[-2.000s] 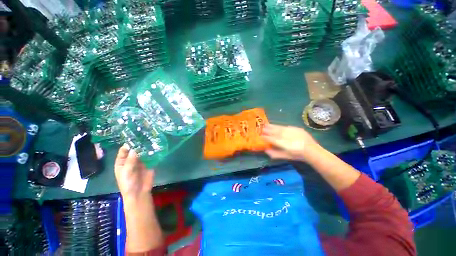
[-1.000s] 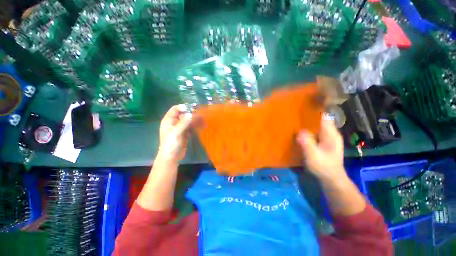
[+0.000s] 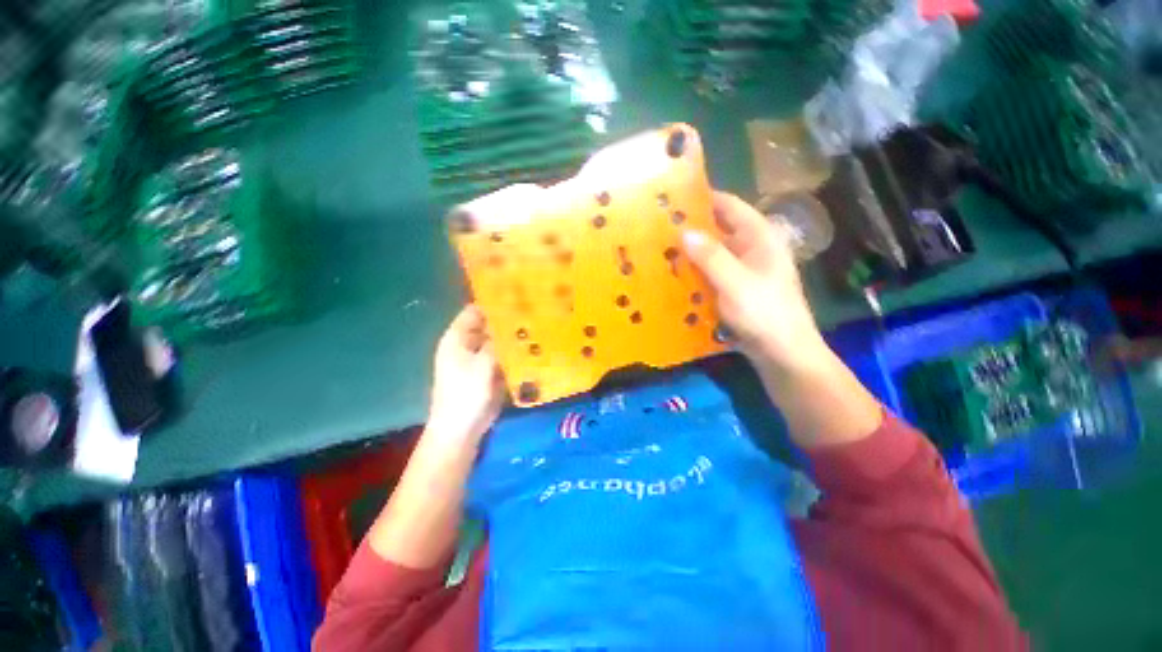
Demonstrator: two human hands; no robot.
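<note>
The orange soldering fixture [image 3: 599, 287] is raised in front of the blue apron, underside showing, with dark round feet at its corners and several small holes. My left hand [image 3: 466, 376] holds its left edge, fingers partly hidden behind it. My right hand [image 3: 752, 274] holds its right edge with the thumb on the near face. No circuit board shows in my hands; whatever lies behind the fixture is hidden.
Stacked green boards stand behind the fixture [image 3: 510, 134] and at the left [image 3: 198, 242]. The wire wool tin [image 3: 800, 227], black iron stand [image 3: 892, 204], brown card [image 3: 784, 153] and plastic bag [image 3: 879, 77] are at the right. A smartphone [image 3: 128, 369] lies left. Blue crates [image 3: 911, 344] sit below the bench edge.
The green board in my left hand went over to the orange fixture and no longer shows. The fixture is lifted and turned so its footed underside faces me, both hands on it. The view has shifted.
</note>
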